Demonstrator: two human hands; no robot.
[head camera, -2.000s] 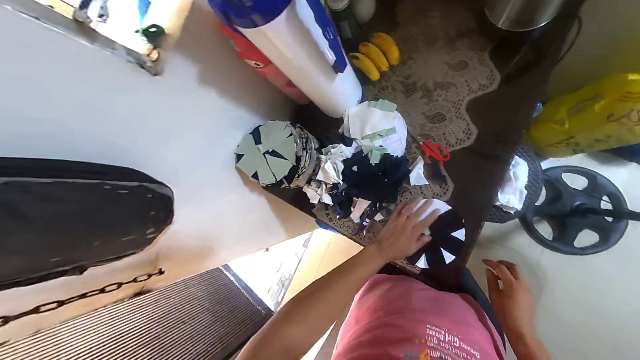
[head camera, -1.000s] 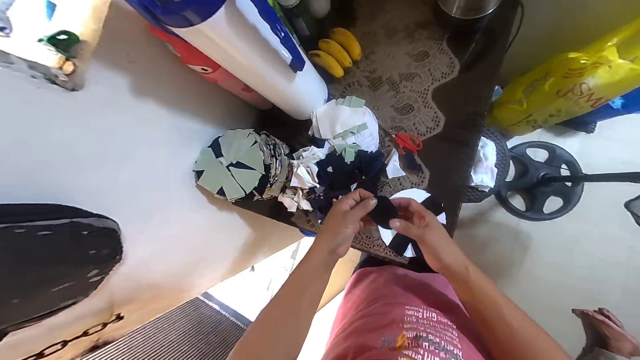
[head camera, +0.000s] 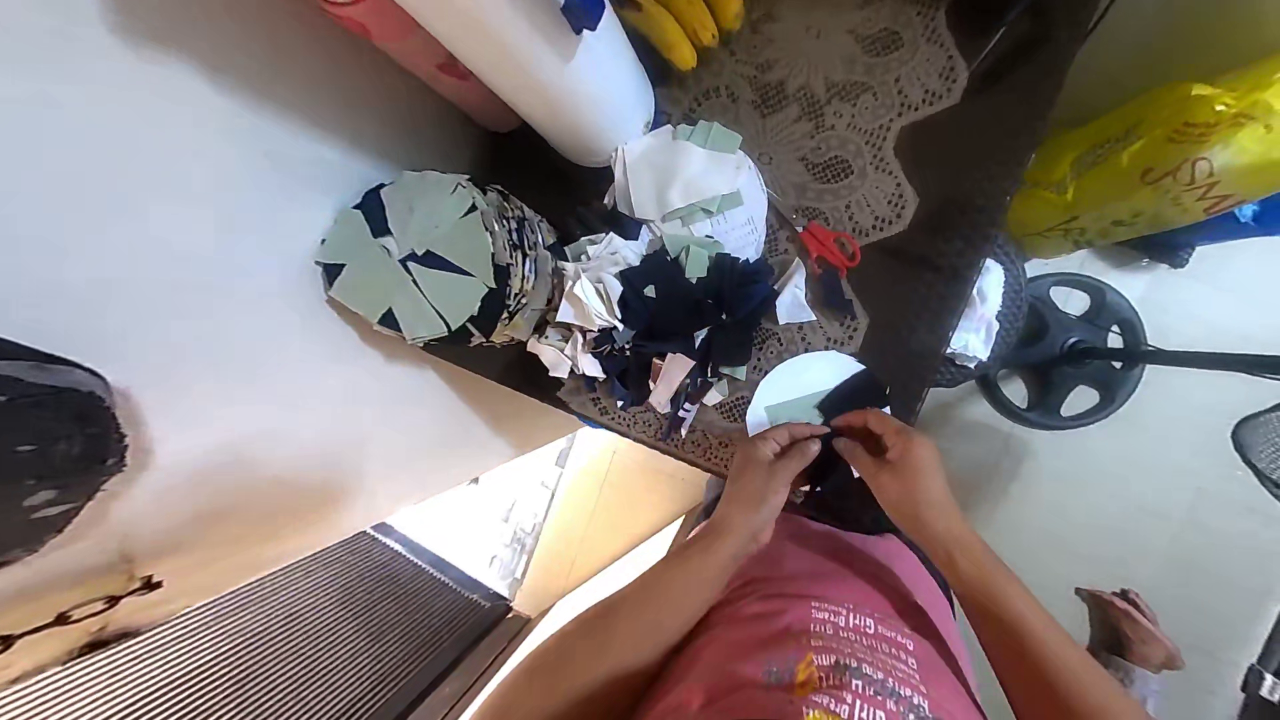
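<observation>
My left hand (head camera: 775, 465) and my right hand (head camera: 890, 460) meet at the table's front edge, fingertips pinching black fabric between them. Under and just beyond them lies a round white disc (head camera: 790, 380), with a pale green fabric piece (head camera: 797, 408) and a black piece (head camera: 855, 395) on it. Beyond is a heap of black fabric scraps (head camera: 690, 305), with white scraps (head camera: 592, 300) at its left. Red-handled scissors (head camera: 832, 247) lie to the right of the heap. A tall stack of scrap-covered discs (head camera: 420, 260) stands at the left.
Behind the heap is another white disc (head camera: 735, 220) with scraps on it. A large white cylinder (head camera: 560, 70) and bananas (head camera: 680, 25) are further back. A yellow bag (head camera: 1150, 160) and a black wheel-shaped base (head camera: 1070, 350) are at the right. Another person's foot (head camera: 1130, 628) shows at lower right.
Two seconds ago my left hand rested on the disc and my right hand was off to the side. Now both hands are together at the disc, and a green piece shows on it.
</observation>
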